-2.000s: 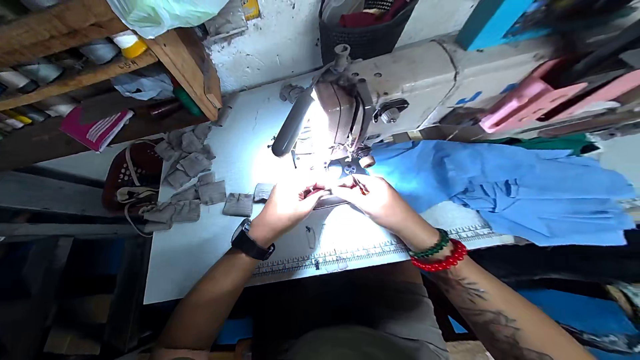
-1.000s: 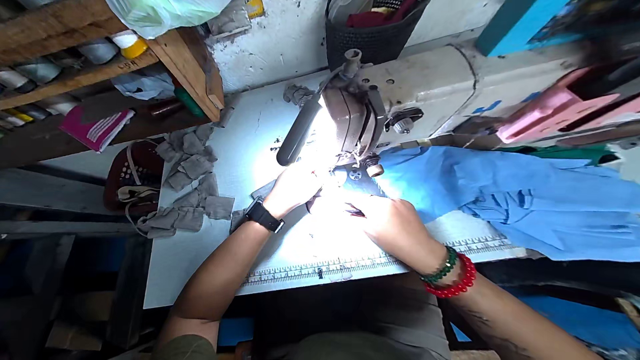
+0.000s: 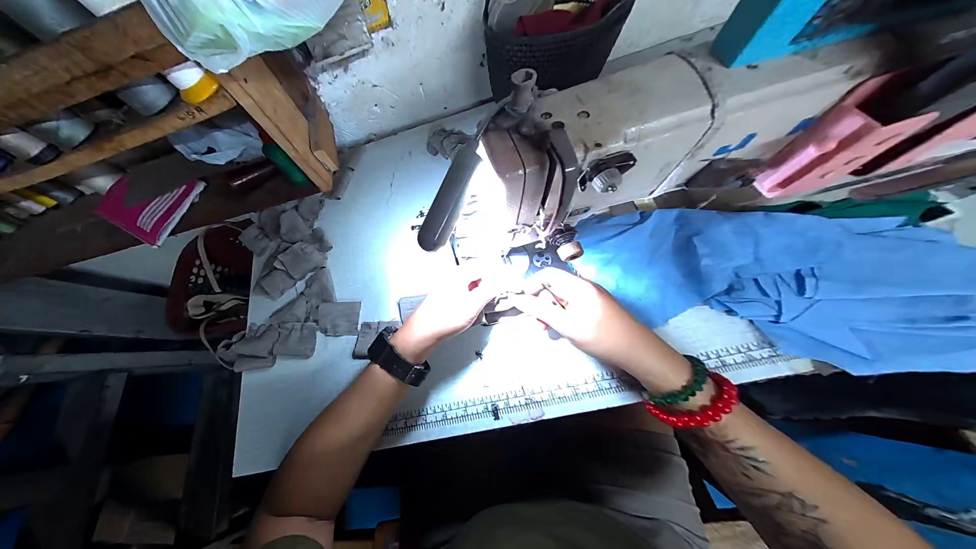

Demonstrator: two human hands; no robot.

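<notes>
A sewing machine (image 3: 534, 175) stands over the white table, its lamp glaring on the needle area. Just in front of the needle, my left hand (image 3: 450, 305) and my right hand (image 3: 572, 309) hold a small dark grey fabric piece (image 3: 499, 311) between their fingertips. The glare hides part of the fingers and the cloth. Small grey fabric pieces (image 3: 338, 318) lie in a linked string left of my left hand, some trailing toward it. Blue cloth (image 3: 686, 259) lies right of the needle, beyond my right hand.
A printed ruler strip (image 3: 526, 396) runs along the table's front edge. Thread spools (image 3: 145, 95) fill a wooden shelf (image 3: 267, 114) at the left. A red basket (image 3: 221, 267) stands beside the table's left edge. A dark bin (image 3: 549, 46) is behind the machine, and pink holders (image 3: 854, 145) are at right.
Since one second ago, my hands have drawn back a little from the needle, and the small grey piece shows between my fingers. The blue cloth lies much as before.
</notes>
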